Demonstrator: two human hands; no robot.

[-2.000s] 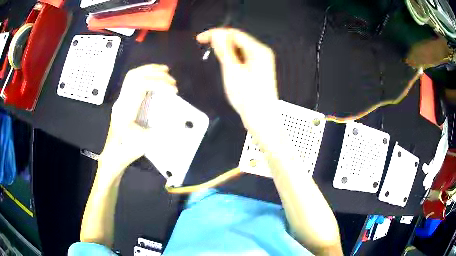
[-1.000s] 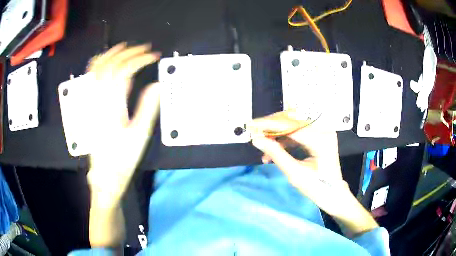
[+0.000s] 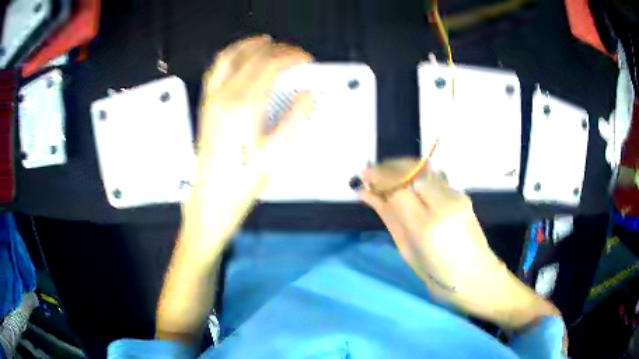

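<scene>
The middle white network box lies flat on the black mat, with dark feet at its visible corners. My left hand is blurred and lies over its left part, fingers curved. A grey striped patch shows beside the fingers; whether it is vents or something held is unclear. My right hand is at the box's lower right corner and pinches the yellow-orange lead. The lead's tip is hidden by the fingers. The lead runs up across the box to the right.
Two more white boxes lie at left and far left, another at far right. A stack on a red pad is at upper left. Red objects and a crumpled white thing are at the right edge.
My left hand has moved right, from the left box onto the middle box. My right hand still holds the lead at the middle box's corner. The view has shifted slightly.
</scene>
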